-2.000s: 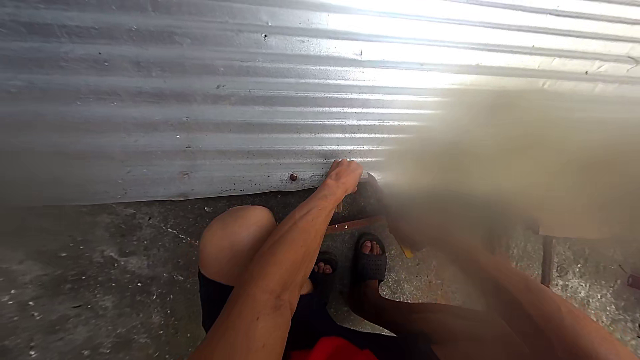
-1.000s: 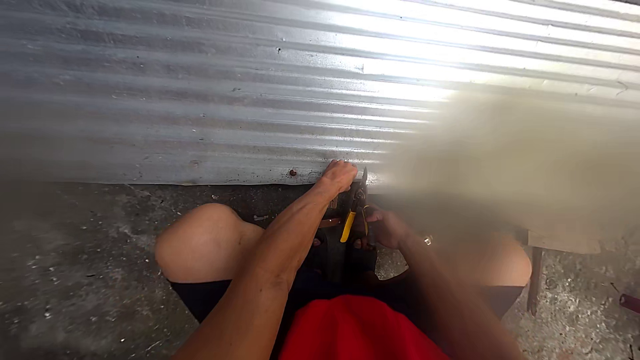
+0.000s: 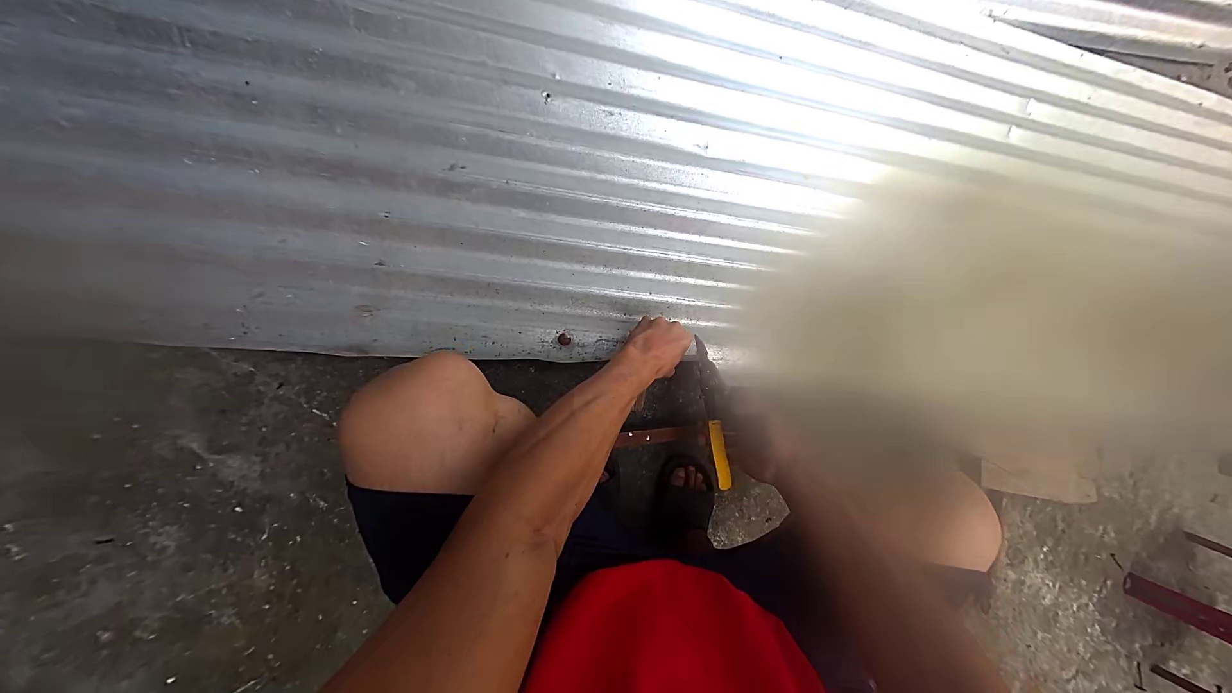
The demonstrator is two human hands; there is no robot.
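A corrugated metal sheet stretches across the upper view, its lower edge in front of my knees. My left hand is closed at that edge; what is inside its fingers is hidden. Just right of it, a cutting tool with a yellow handle, which looks like tin snips, has its dark pointed head at the sheet's edge. My right hand is beside the tool, largely lost in a blur, so its grip cannot be made out. A rusty round spot or fastener marks the sheet left of my left hand.
A brown metal strip lies low between my knees, above my sandalled foot. On the concrete floor at the right are a flat pale board and a dark red bar. A large blur covers the right side.
The yellow-handled tool, seen one second ago right of my left hand, remains beside it with its handle at a different angle. My left hand stays at the sheet's edge. The view has turned somewhat.
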